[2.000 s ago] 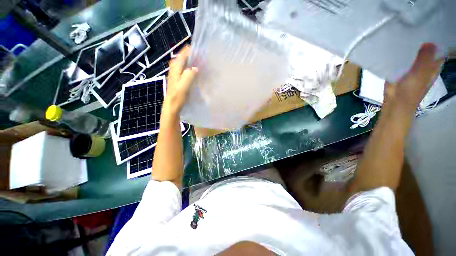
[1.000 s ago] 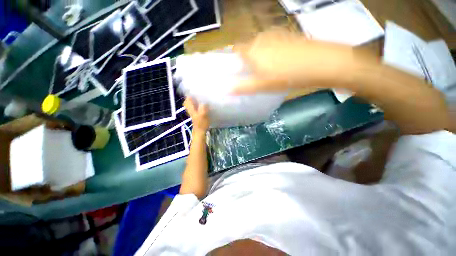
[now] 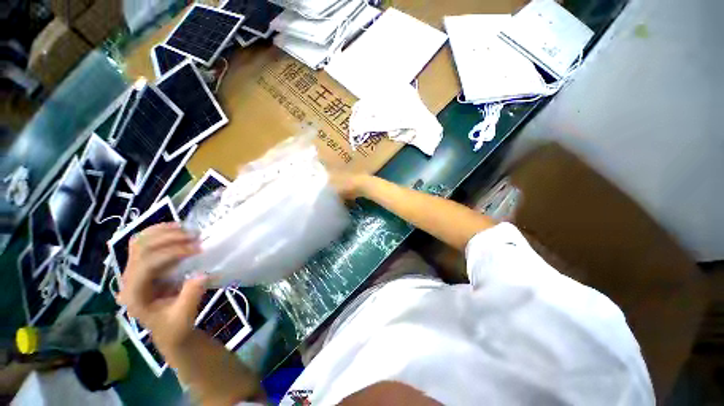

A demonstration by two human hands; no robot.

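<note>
A white, partly see-through sheet or bag-like piece [image 3: 274, 222], blurred and wrinkled along its top edge, is held above the bench's near edge. My left hand [image 3: 163, 273] grips its left end, with fingers above and thumb below. My right hand [image 3: 345, 185] is at its right edge, its fingers partly hidden by the sheet. Dark solar panels with white frames [image 3: 147, 131] lie spread at the left, some partly hidden behind the sheet and my left hand. A crumpled white cloth [image 3: 397, 119] lies on the brown cardboard sheet [image 3: 238, 131].
White panel backs or sheets [image 3: 385, 51] are at the top, with a stacked pile [image 3: 317, 28] beside them. More white panels with cables [image 3: 496, 63] lie at the right. A yellow-capped bottle [image 3: 67, 335], a dark-lidded cup [image 3: 103, 366] and clear film [image 3: 317, 277] are on the bench.
The view has turned, showing more of the bench's right side. My right arm has drawn back from across the bench. The white piece is now stretched between both hands.
</note>
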